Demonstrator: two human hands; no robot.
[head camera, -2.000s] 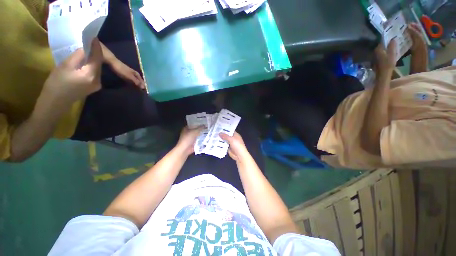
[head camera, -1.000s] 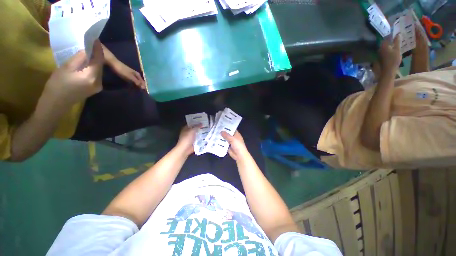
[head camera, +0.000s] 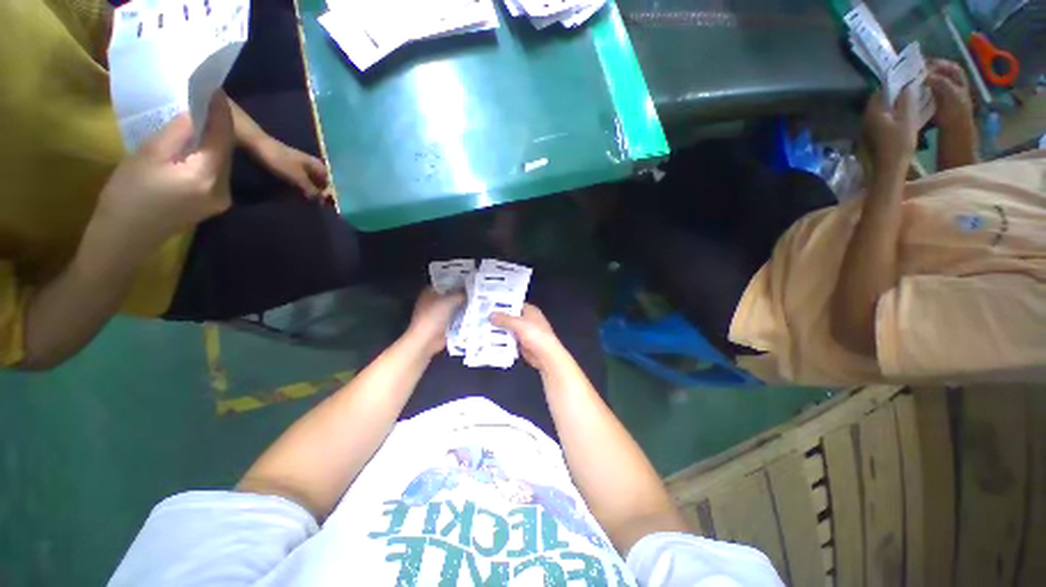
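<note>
White printed slips (head camera: 496, 300) with short black bars are held over my dark-clothed lap, in two overlapping groups. My left hand (head camera: 434, 319) is closed on the left group, its thumb on top. My right hand (head camera: 528, 330) grips the right group, its thumb on the printed face. The right group overlaps the left one and stands nearly upright in the picture. The fingers under the slips are hidden.
The green table (head camera: 482, 149) lies ahead, with piles of white slips (head camera: 401, 25) at its far side. A person in yellow at left holds a larger white sheet (head camera: 172, 75). A person in peach at right handles slips near orange scissors (head camera: 993, 60). Wooden slats (head camera: 803, 493) are at lower right.
The right group of slips has turned more upright and moved left over the left group, with my right hand. The person in peach has moved their hands and slips.
</note>
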